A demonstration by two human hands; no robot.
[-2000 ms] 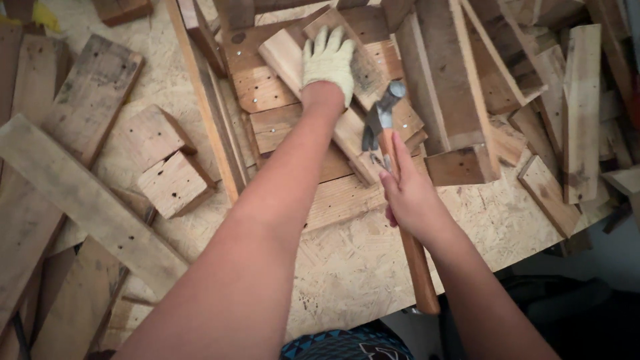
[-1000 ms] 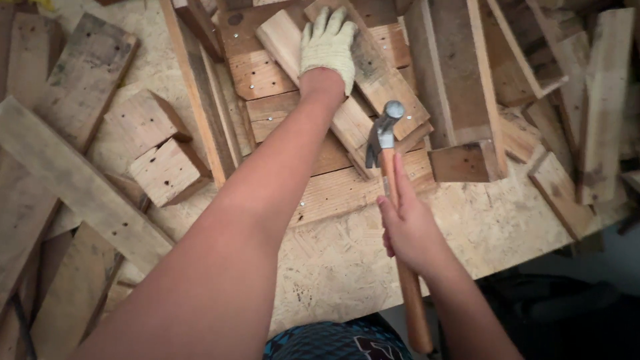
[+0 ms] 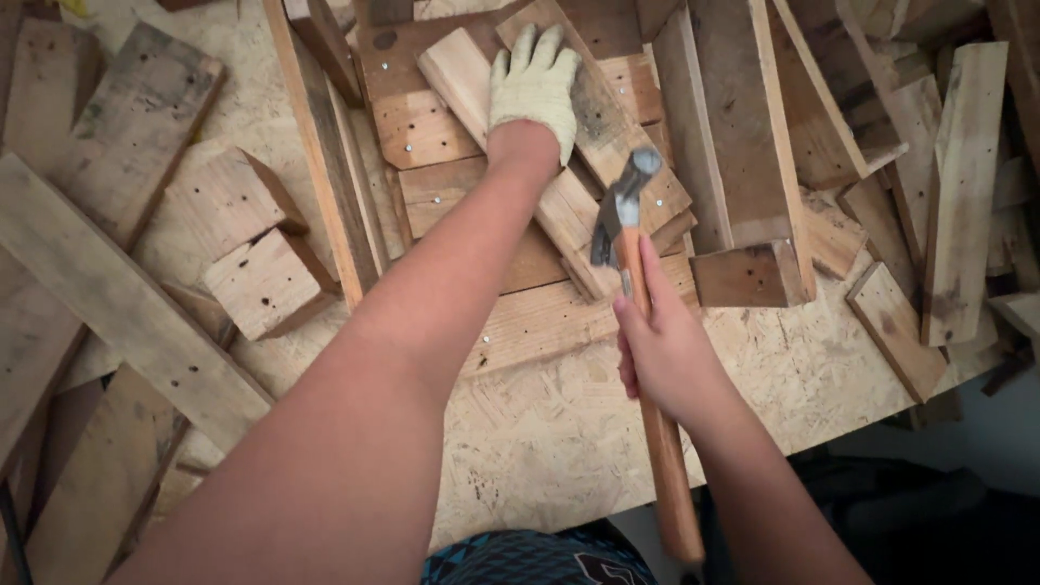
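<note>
My left hand (image 3: 532, 97), in a pale knitted work glove, lies palm down with its fingers a little spread over two loose boards. One is a light wooden board (image 3: 463, 73) under the palm; the other is a darker stained board (image 3: 601, 122) beside it. Both lie slantwise on a panel of nailed planks (image 3: 431, 122). My bare right hand (image 3: 662, 341) grips the wooden handle of a claw hammer (image 3: 630, 195). The hammer's head is up over the lower end of the stained board, claw toward the left. Whether the head touches the wood, I cannot tell.
Wooden frames (image 3: 731, 122) stand right of the panel, and an upright board (image 3: 325, 154) edges its left. Two wood blocks (image 3: 268, 284) and several planks (image 3: 122, 292) lie at the left. More offcuts (image 3: 963, 195) are piled at the right. The chipboard tabletop (image 3: 536, 439) ends near my body.
The hammer in my right hand has swung to a somewhat different tilt. My left hand has stayed on the boards.
</note>
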